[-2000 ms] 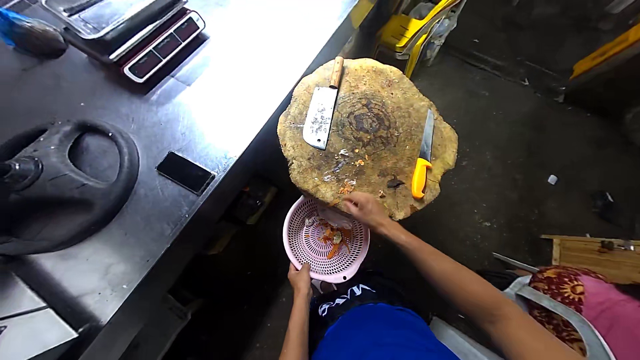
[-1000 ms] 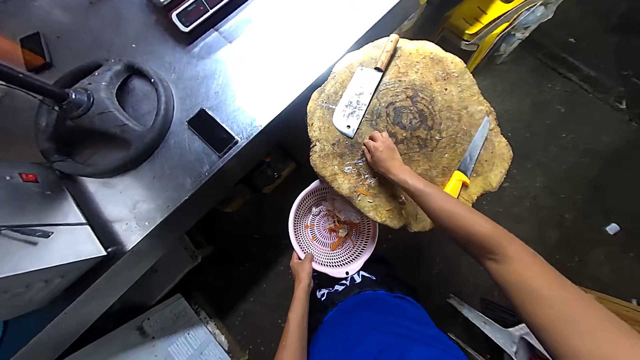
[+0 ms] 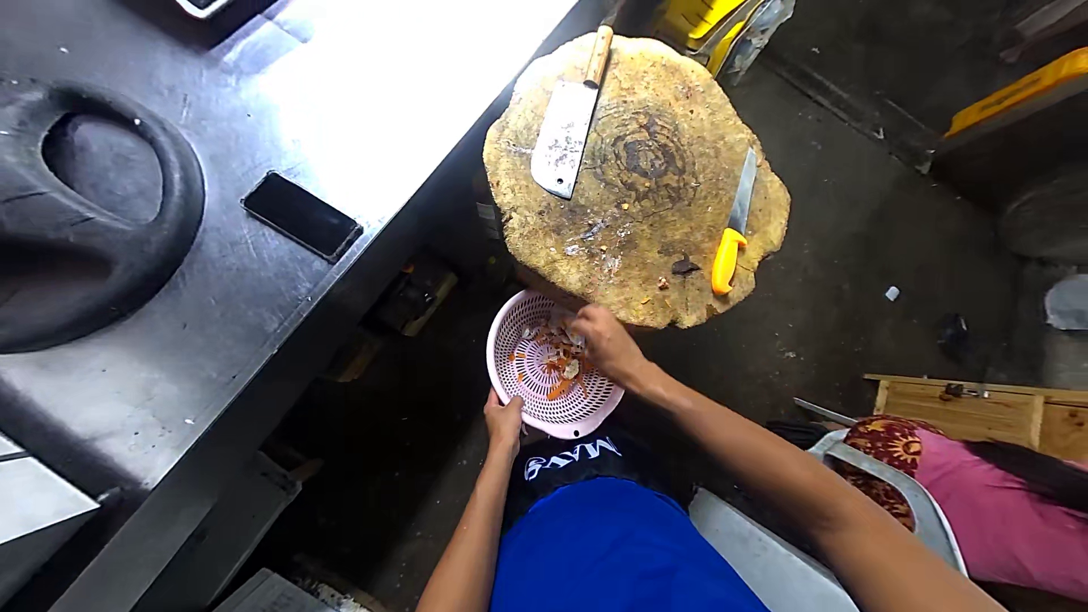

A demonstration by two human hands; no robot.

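My left hand [image 3: 505,418] grips the near rim of a pink plastic colander [image 3: 501,357], which holds orange and pale food scraps [image 3: 561,361]. My right hand [image 3: 605,340] is over the colander's right side, near the edge of a round wooden chopping block [image 3: 646,212]; its fingers are curled, and what lies between them is hidden. On the block rest a cleaver [image 3: 565,136] with a wooden handle and a knife [image 3: 733,246] with a yellow handle. Small scraps and a dark bit [image 3: 684,266] lie on the block's near part.
At left stands a metal table [image 3: 255,280] with a black phone [image 3: 302,215] and a black steering-wheel-like object [image 3: 183,212]. A person in pink [image 3: 994,518] is beside a grey plastic chair [image 3: 926,501] at lower right. Yellow plastic items [image 3: 701,21] stand behind the block.
My right hand has moved from the block's surface back to the colander. My left hand still holds the rim. The cleaver and knife lie in the same places on the block.
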